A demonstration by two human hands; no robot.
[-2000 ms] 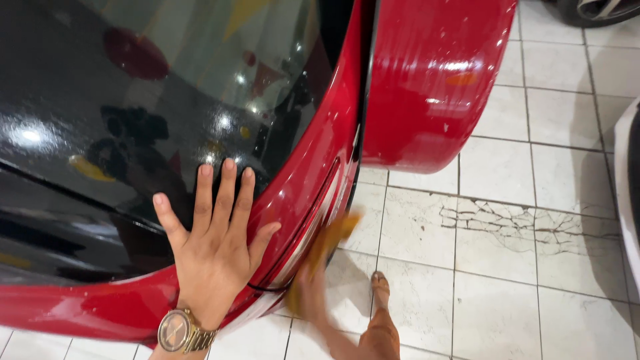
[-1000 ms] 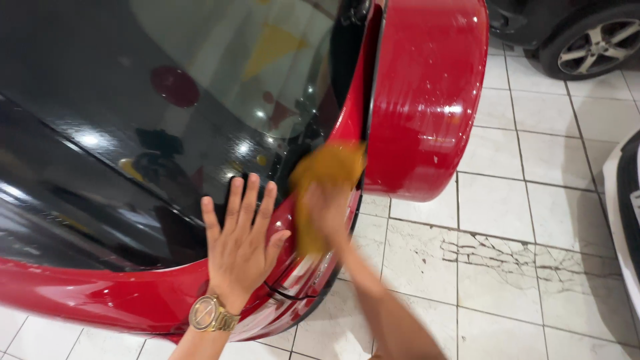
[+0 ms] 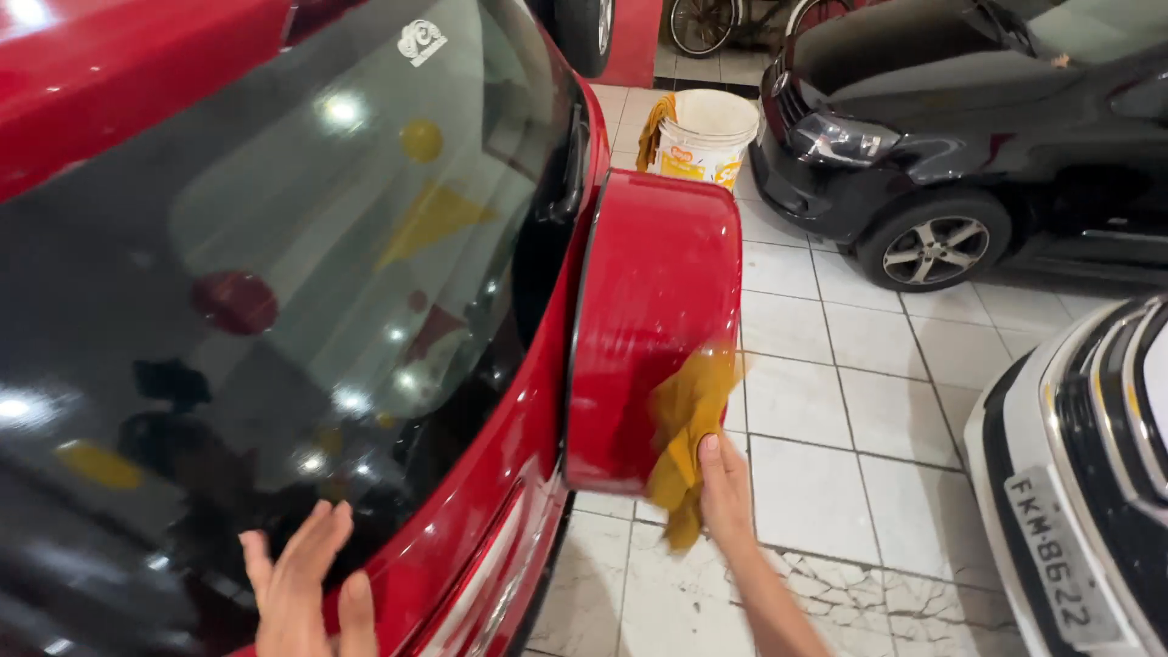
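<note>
A yellow-brown cloth point(image 3: 684, 447) is in my right hand point(image 3: 727, 493), draped against the lower right edge of the red spare-wheel cover point(image 3: 659, 319) at the back of a red car. The cloth is slightly blurred. At the lower left, my left hand point(image 3: 315, 584) has its fingers apart and holds nothing, over the lower part of the dark rear window point(image 3: 301, 274). Whether it touches the glass I cannot tell. Red bodywork point(image 3: 484, 438) and a tail light point(image 3: 474, 570) lie between my two hands. Balloons and a pennant reflect in the glass.
Behind the wheel cover, a white plastic bucket point(image 3: 716, 119) stands on the tiled floor point(image 3: 794, 319) with another yellow-brown cloth point(image 3: 653, 132) over its rim. A black car point(image 3: 912, 119) is at the upper right, a white car's front point(image 3: 1031, 456) at the right edge. A bicycle point(image 3: 703, 23) stands farther back.
My right hand has moved with the cloth from the bodywork beside the rear window to the spare-wheel cover. The fingers of my left hand, flat on the glass before, are now raised. The view has swung upward.
</note>
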